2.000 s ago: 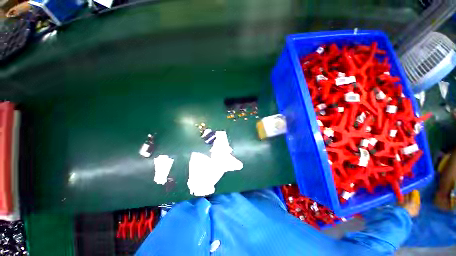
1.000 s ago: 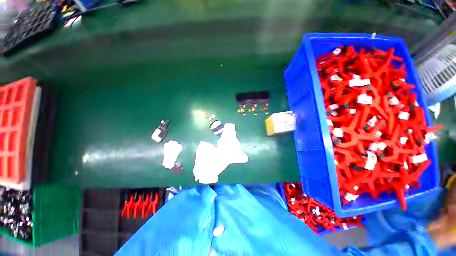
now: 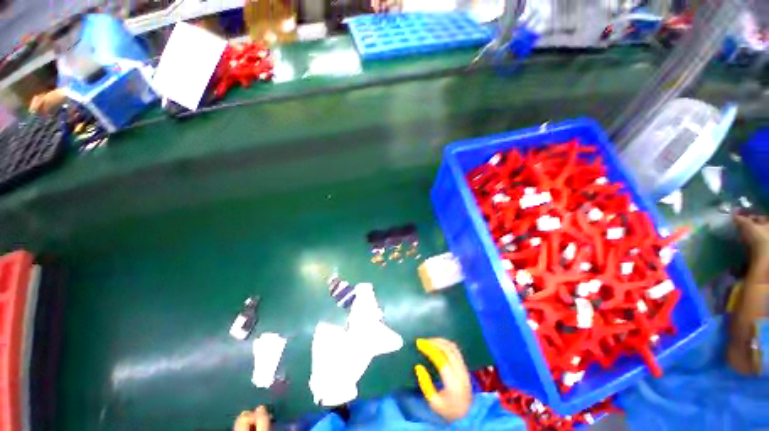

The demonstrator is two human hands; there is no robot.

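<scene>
My right hand (image 3: 447, 379), with yellow finger cots, is over the bench's near edge, left of the blue bin, fingers apart and empty. My left hand (image 3: 252, 419) is cut off by the bottom edge; only fingertips show. White wipes (image 3: 337, 362) lie between and beyond the hands. A small dark part (image 3: 341, 290) touches their far end. A small black part with a white label (image 3: 244, 319) lies left of them. A black holder (image 3: 392, 235) has tiny gold-and-red pieces beside it. A small cream-yellow box (image 3: 441, 272) stands by the bin.
The blue bin (image 3: 508, 330) is heaped with red branched parts (image 3: 582, 252). A white fan (image 3: 681, 145) is behind it. Red trays (image 3: 13, 337) are at far left. A light-blue grid tray (image 3: 417, 35) is on the far side. Another person's arm (image 3: 753, 286) is at right.
Both my hands have come into view at the bottom. The view has tilted up, showing the bench's far side, and the items appear lower in the picture.
</scene>
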